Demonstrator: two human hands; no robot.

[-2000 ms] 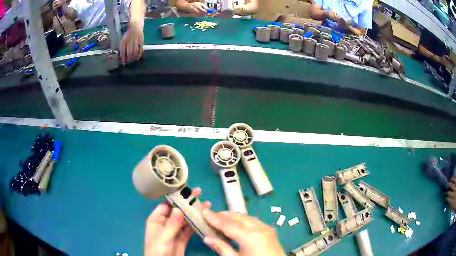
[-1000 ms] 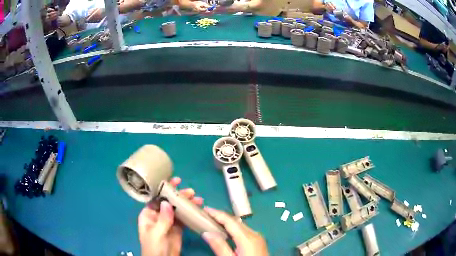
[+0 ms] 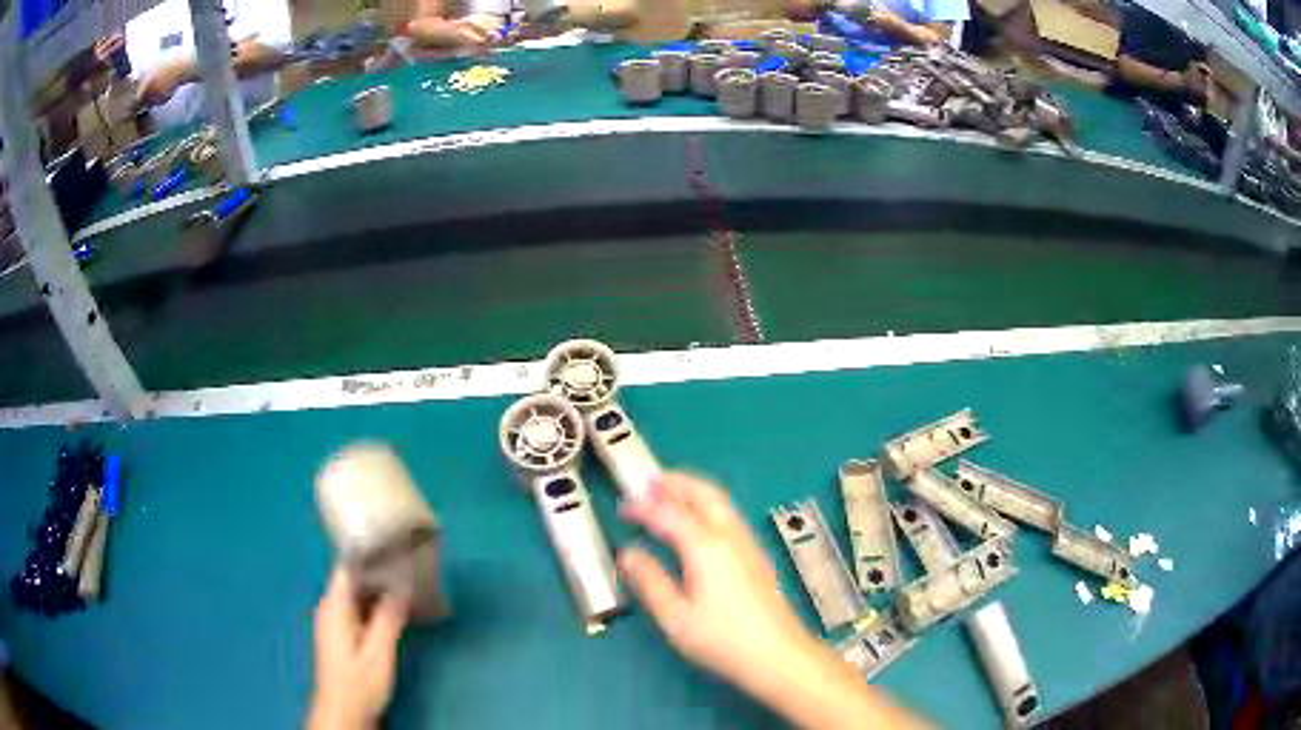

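Note:
My left hand [image 3: 357,645] holds a beige-grey handheld fan [image 3: 374,499] at the left, its head up and blurred, its handle foreshortened. Two beige-grey fans with closed handles lie side by side in the middle: the nearer fan [image 3: 577,549] shows its whole handle, and the farther fan [image 3: 582,374] has its handle's lower end covered by my right hand. My right hand [image 3: 702,568] is over that end, thumb and fingers apart; whether the fingertips touch it is unclear. Several trough-shaped handle covers [image 3: 868,525] lie loosely heaped at the right.
A black heap [image 3: 54,542] with a blue cell [image 3: 111,485] lies at the left edge. White and yellow bits [image 3: 1139,596] lie at the right, a dark grey fan [image 3: 1207,397] beyond. A pale rail [image 3: 842,350] edges the conveyor [image 3: 571,278]. People's hands and fan heads [image 3: 735,93] are opposite.
My right hand has left the held fan and moved right to the farther fan's handle. My left hand keeps the fan, now turned more upright. The view has shifted, moving the bench things leftward.

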